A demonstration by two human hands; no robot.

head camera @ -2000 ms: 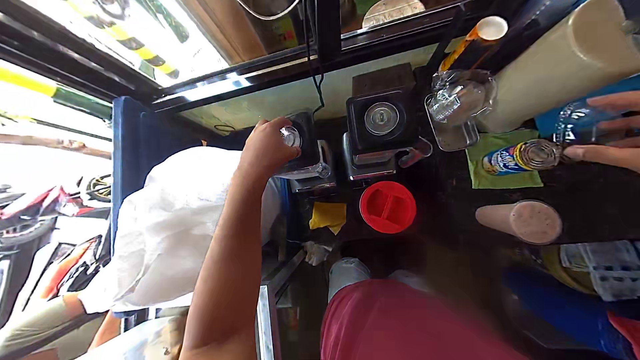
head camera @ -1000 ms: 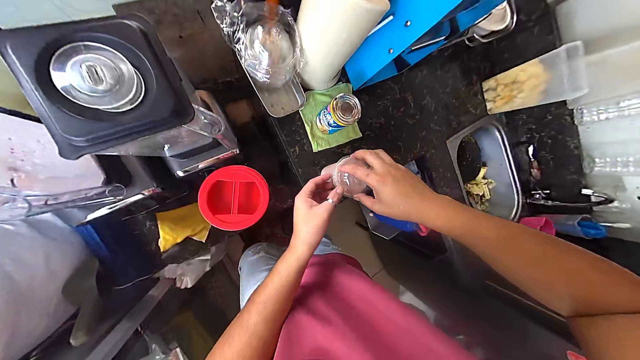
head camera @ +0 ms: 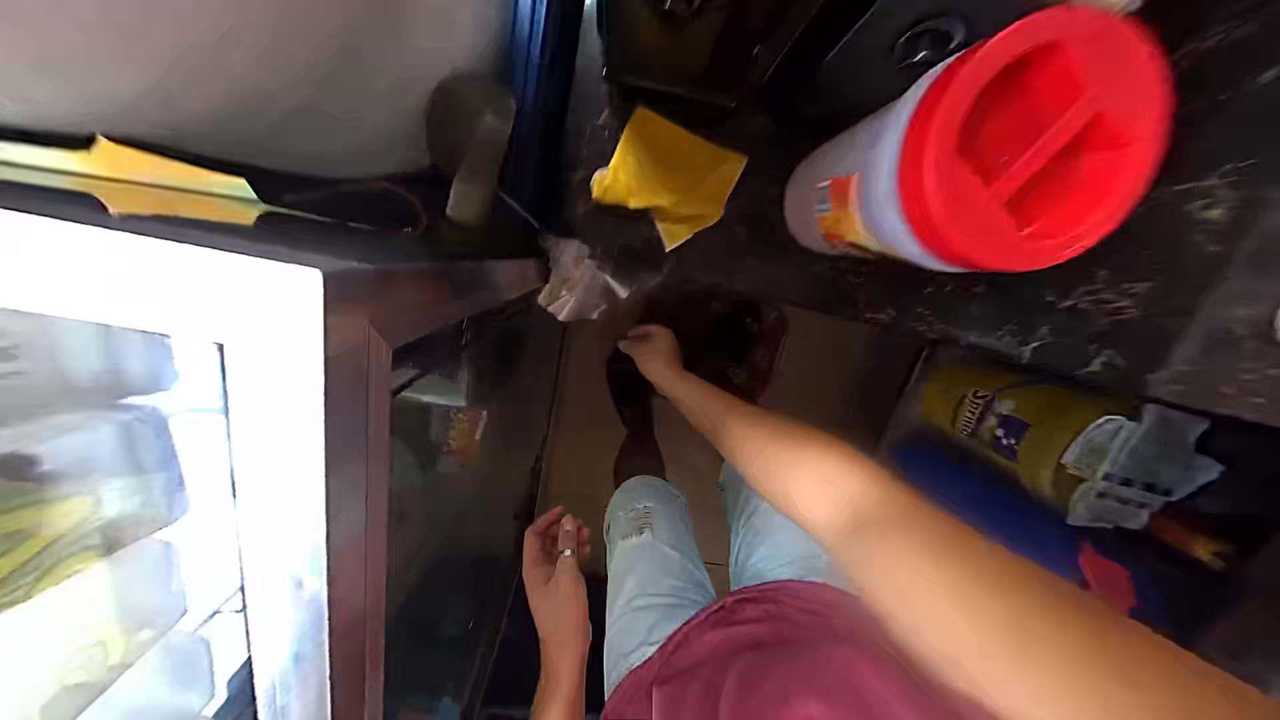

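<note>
My right hand (head camera: pixel 655 355) reaches forward and down past the counter's edge, above the floor; its fingers are curled, and whether it holds something small is not plain. Just beyond it lies a crumpled whitish plastic or paper piece (head camera: pixel 580 280). My left hand (head camera: pixel 557 550), with a ring on one finger, hangs low beside my left knee, its fingers loosely bent and apart, nothing seen in it. A yellow cloth (head camera: pixel 672 172) lies further forward. On the dark counter stands a clear container with a red lid (head camera: pixel 1040 140).
On the left is a white-framed glass-front cabinet (head camera: pixel 290 450) with bagged goods inside. The dark speckled counter (head camera: pixel 1110 290) runs along the right. Beneath it sit a yellow-green package (head camera: pixel 1000 420) and something blue. My knees are close to both hands.
The view has swung strongly toward the floor and cabinet. My hands, together at a clear cup one second ago, are now apart and low; the cup is not seen now.
</note>
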